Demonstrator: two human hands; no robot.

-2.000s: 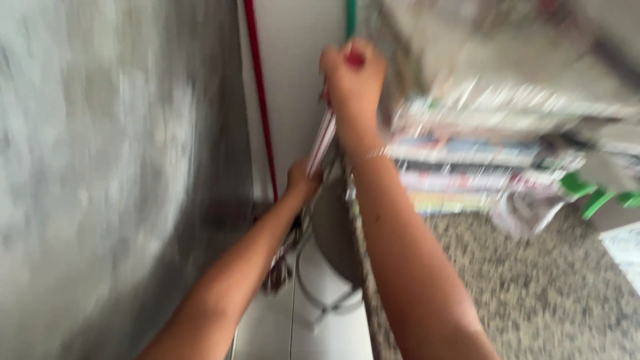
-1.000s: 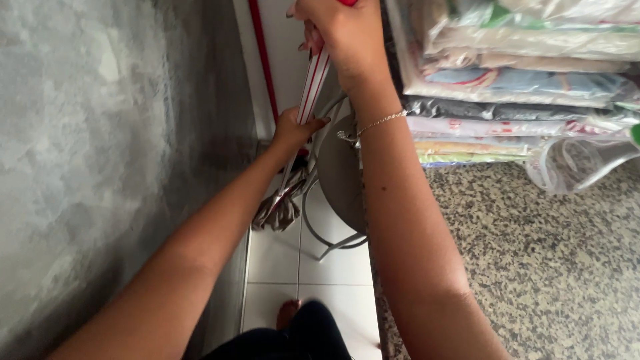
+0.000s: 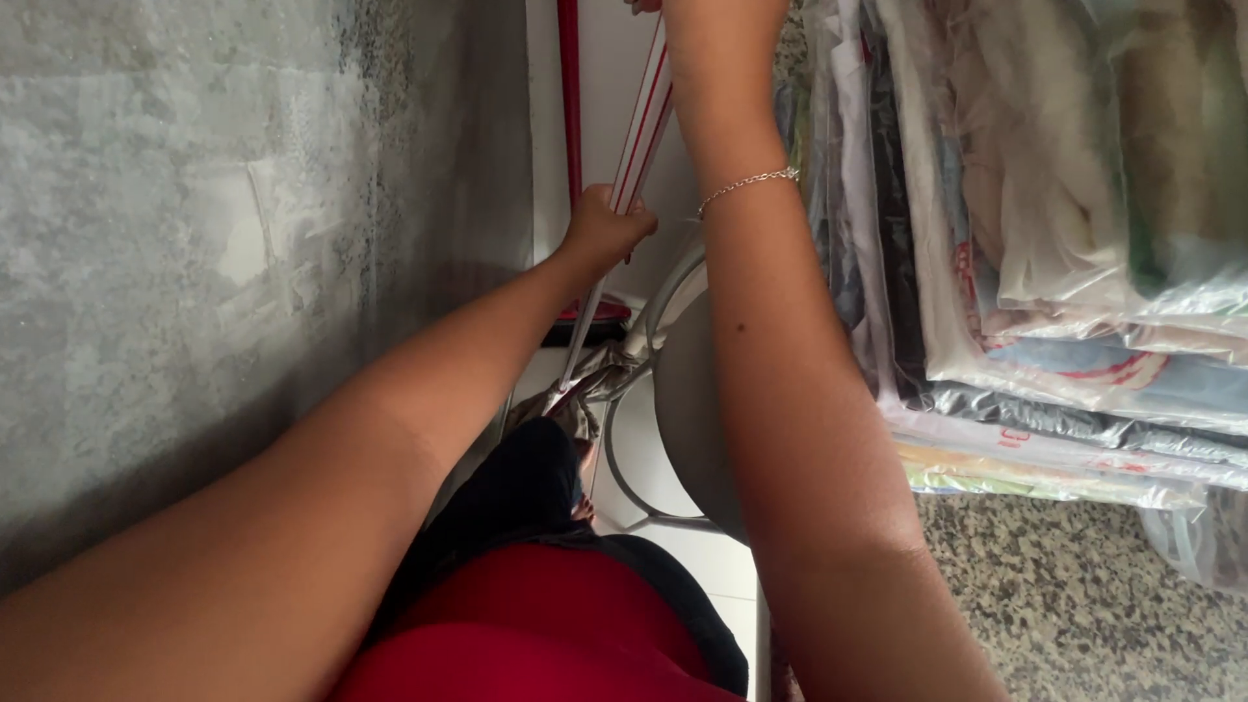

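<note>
My left hand (image 3: 606, 226) is closed around a white pole with red stripes (image 3: 643, 127), about midway along what shows of it. Higher on the same pole is my right hand (image 3: 720, 24), partly cut off by the top edge of the view, with a chain bracelet on its wrist. The pole slants down to a greyish-brown cloth mop head (image 3: 575, 390) near the floor, partly hidden by my leg. Behind my left hand, a red pole (image 3: 570, 97) stands upright, with a red and black base (image 3: 604, 317) at floor level.
A grey wall (image 3: 195, 195) runs along the left. A round grey stool (image 3: 687, 409) with a metal frame stands right of the mop head. Stacked fabrics in clear plastic bags (image 3: 1063, 244) lie on a speckled granite counter (image 3: 1053, 604) at the right. White tiles (image 3: 717, 561) cover the floor.
Both hands stay on the striped pole. The mop head now lies partly behind my leg, whereas a second ago it was in fuller view. The view has shifted noticeably.
</note>
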